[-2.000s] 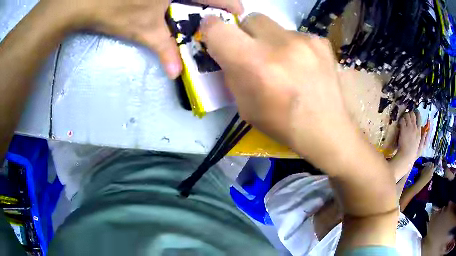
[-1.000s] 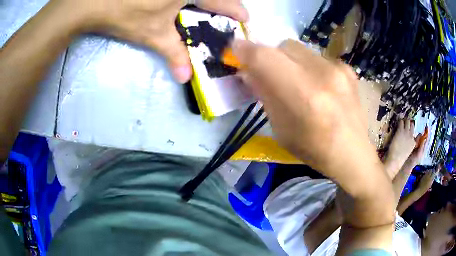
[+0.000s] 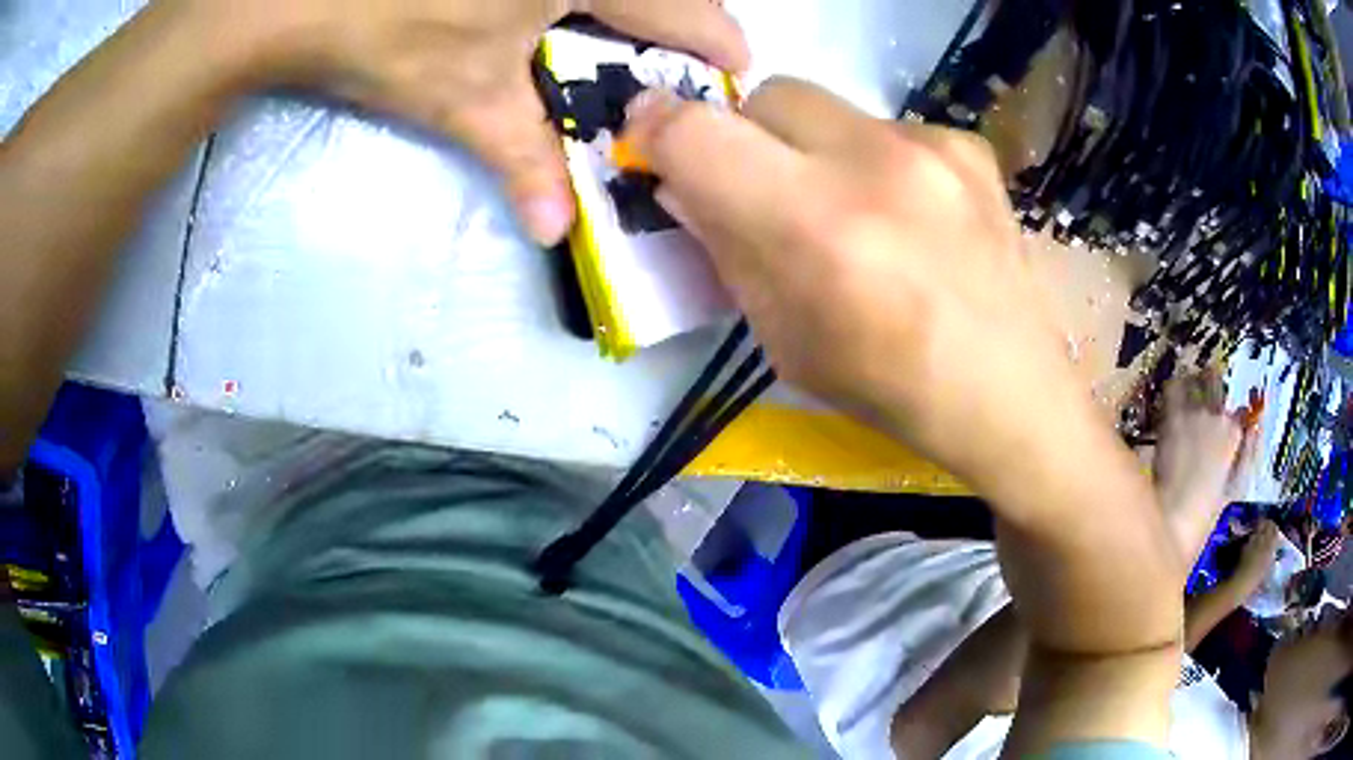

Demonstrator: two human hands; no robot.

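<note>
A power bank unit with a white battery cell (image 3: 671, 290) lies on the white tabletop at the top centre, yellow edging along its left side. Ragged black residue (image 3: 594, 101) covers part of the cell's upper face. My left hand (image 3: 430, 89) grips the unit around its far end and left side, thumb on the left edge. My right hand (image 3: 876, 245) is shut on an orange scraper (image 3: 631, 153); only its tip shows, against the residue. Black charging cables (image 3: 668, 453) hang from the near end over the table edge onto my lap. The right hand hides the unit's right side.
A large pile of black cables (image 3: 1172, 119) lies at the upper right, with black scraps near it. Yellow tape (image 3: 831, 449) edges the brown board. Another person's hand (image 3: 1199, 438) works at the right. A blue crate (image 3: 92, 549) with units stands below the table at the left.
The unit and my left hand have shifted slightly right since the oldest frame. My right hand moved right, then back left and up across the cell. The white patch near the cell's top looks larger.
</note>
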